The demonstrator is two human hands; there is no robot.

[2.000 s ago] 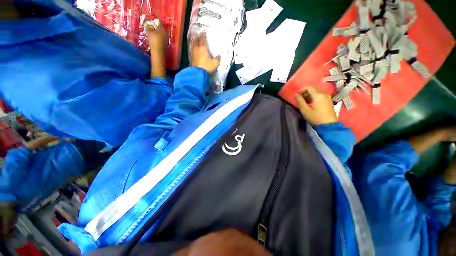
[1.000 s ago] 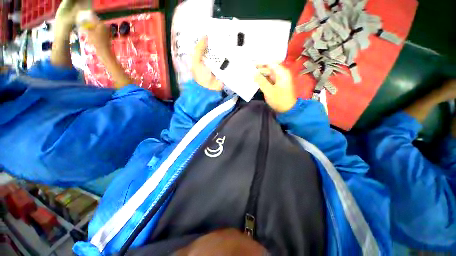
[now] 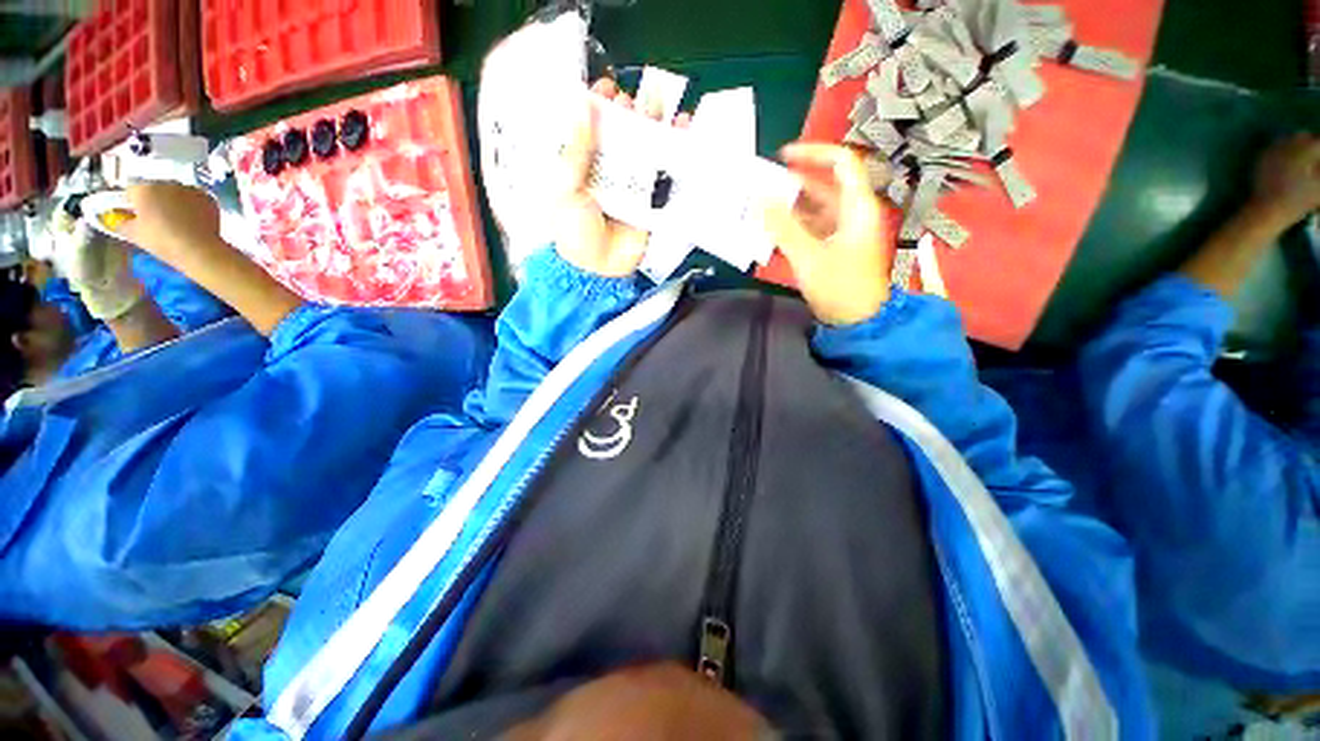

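Several white slips with small printing and a dark mark are fanned out between my hands in front of my chest. My left hand is closed on their left side. My right hand is at their right end, with fingers on a slip. A clear plastic bag of white pieces lies just left of my left hand. Small grey strips with some dark ends lie heaped on the red mat to the right of my right hand.
A red blister tray under clear film, with several black round parts, lies at left. More red trays are behind it. A neighbour's hands work at far left. Another person's arm rests at right on the green bench.
My left hand has left the plastic bag and holds white slips. My right hand has moved from the mat's edge to them. The slips have gone from lying on the bench to fanned between my hands.
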